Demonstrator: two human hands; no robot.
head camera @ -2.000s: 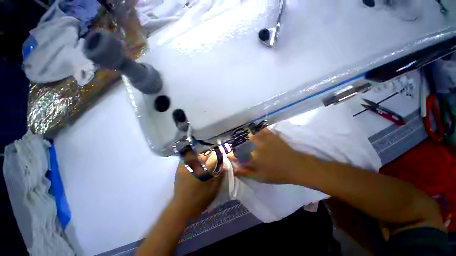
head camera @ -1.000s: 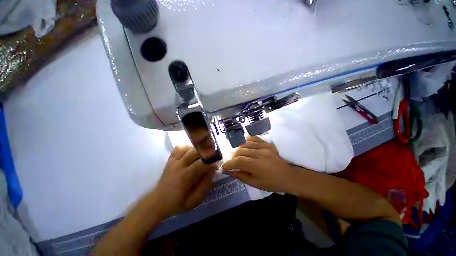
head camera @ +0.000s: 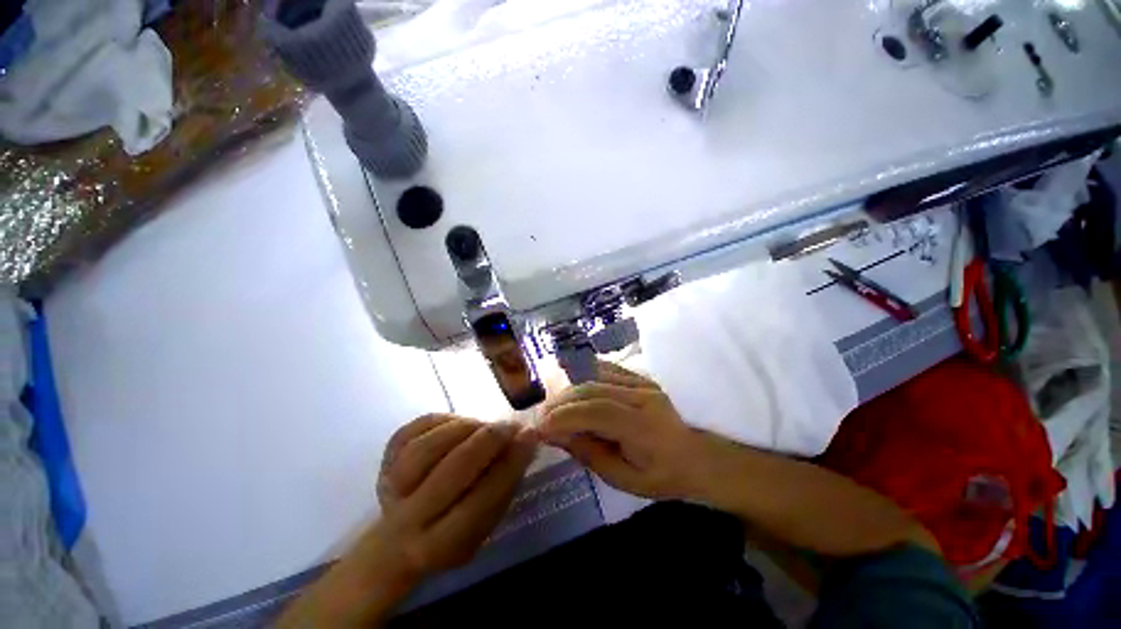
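Observation:
The white garment piece lies under the machine head, right of the needle, and reaches toward the table's front edge. My left hand and my right hand meet fingertip to fingertip just in front of the presser foot area. Both pinch a small bit of white fabric between them; its exact shape is hidden by the fingers. The shiny thread take-up lever guard stands just behind the fingertips. The needle itself cannot be made out.
The white machine head spans the view above the hands. Thread snips lie on the table to the right, with scissors beyond. A red bag is at lower right. A cut piece stack is at far left.
The left hand has drawn slightly left and toward me from the guard, and its fingers now show more clearly. The fingertips still meet. The camera view has shifted.

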